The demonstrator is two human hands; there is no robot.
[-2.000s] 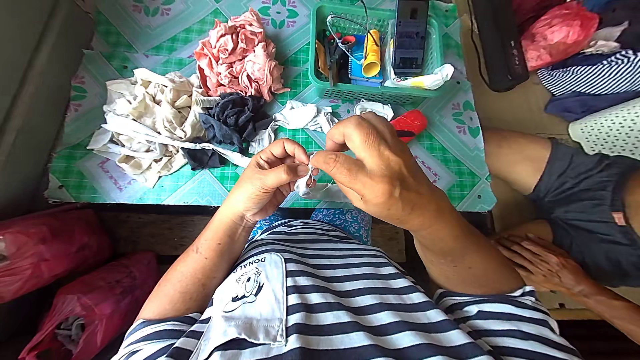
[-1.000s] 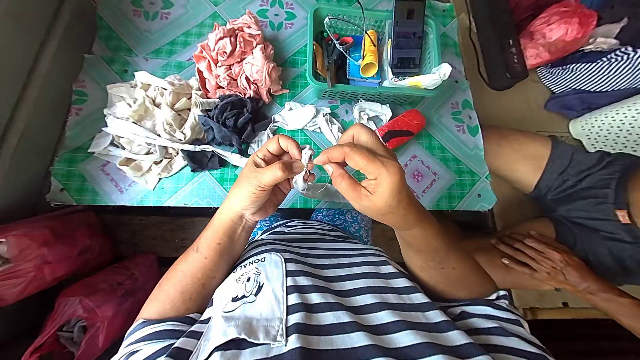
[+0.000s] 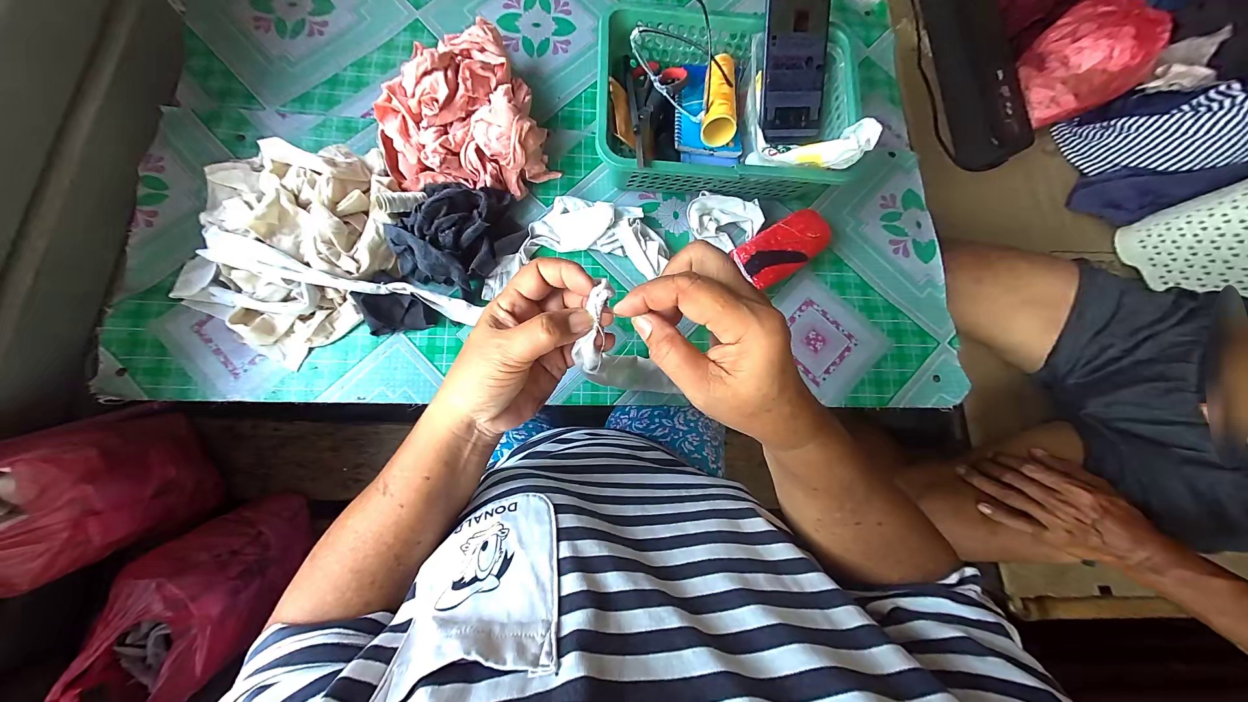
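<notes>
My left hand (image 3: 531, 336) pinches a small gathered piece of white fabric (image 3: 591, 343) above the table's front edge. Just to its right is my right hand (image 3: 717, 336), thumb and forefinger close together at the fabric's edge; whether a needle or thread is between them is too small to tell. A pale strip hangs from the gathered piece toward the right hand. Behind my hands lie loose white cloth scraps (image 3: 595, 229), and a red object with a black mark (image 3: 783, 249) rests beyond the right hand.
Cream (image 3: 292, 234), pink (image 3: 463, 112) and dark (image 3: 453, 234) cloth heaps lie on the patterned tablecloth (image 3: 838, 341). A green basket (image 3: 634, 177) holds scissors, a yellow spool and a phone-like device. Red plastic bags (image 3: 185, 595) stand at left; a seated person's hand (image 3: 1063, 507) rests at right.
My right hand has shifted slightly relative to the left, which stays near the same place. The white fabric now shows more between them, and the red object behind is more exposed than two seconds ago.
</notes>
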